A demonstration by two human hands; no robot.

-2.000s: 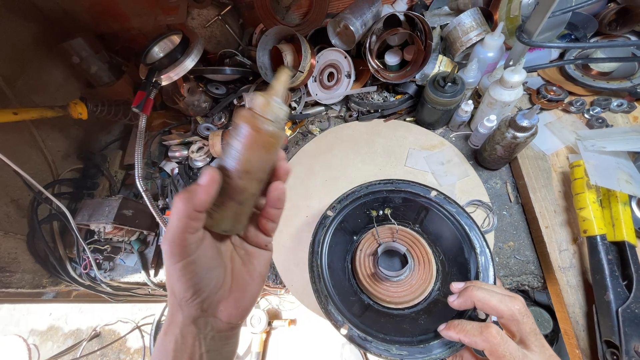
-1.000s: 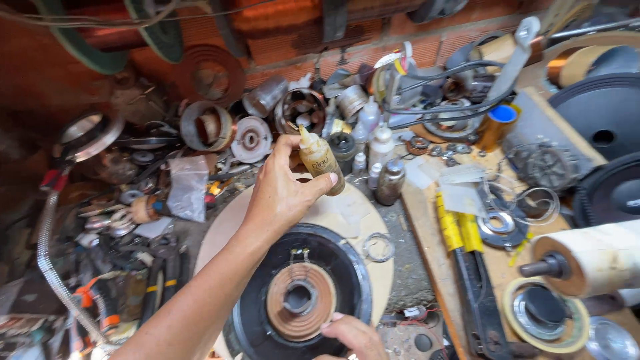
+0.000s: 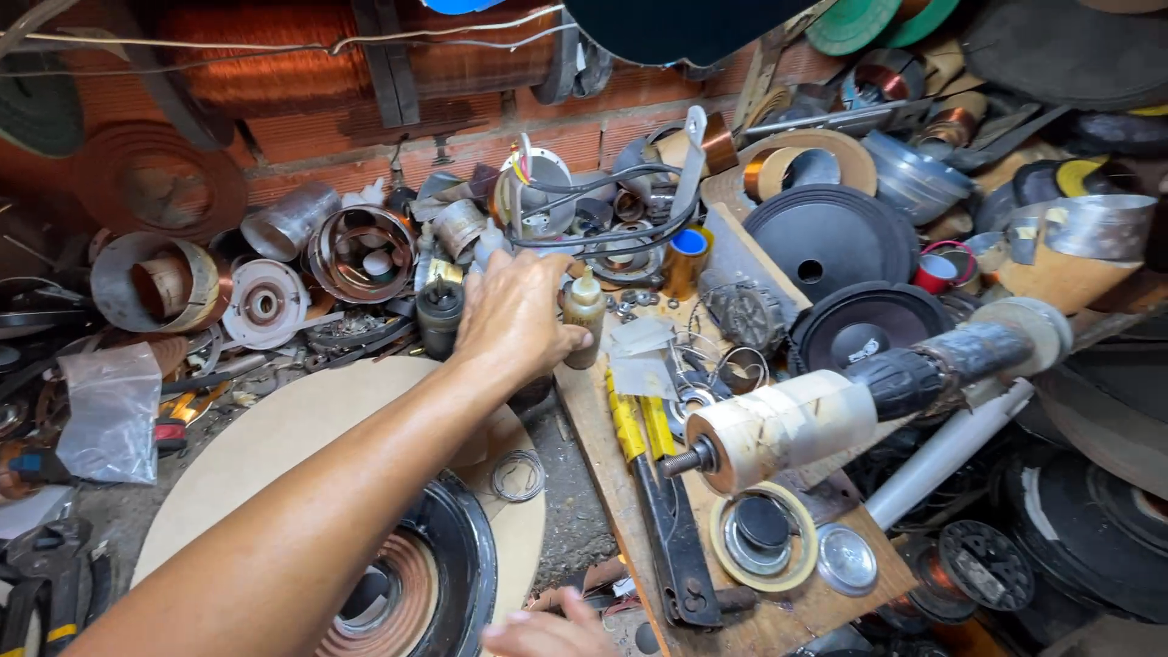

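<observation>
My left hand [image 3: 516,315] reaches over the bottles at the back. Its thumb is at the left side of a squeeze bottle [image 3: 584,319] with a pale nozzle and brown contents, which stands upright at the wooden board's edge; whether the hand grips it is unclear. A dark capped bottle [image 3: 440,319] is just left of the hand. At the bottom edge, my right hand [image 3: 552,631] is blurred and partly cut off, right of the speaker frame and seemingly empty. The black speaker frame [image 3: 470,557], with its copper-coloured corrugated spider [image 3: 412,584], lies on a round tan sheet [image 3: 246,438], partly hidden by my left forearm.
Yellow-handled cutters [image 3: 652,484], a tape roll [image 3: 808,547] and a taped roller on a spindle [image 3: 785,429] are on or over the wooden board [image 3: 602,465]. Speaker cones [image 3: 830,233] and metal rings [image 3: 360,251] crowd the back. A plastic bag [image 3: 109,411] lies left.
My left hand has carried the brown squeeze bottle from over the speaker to the bottles at the back; the bottle now stands upright there. The view has swung right.
</observation>
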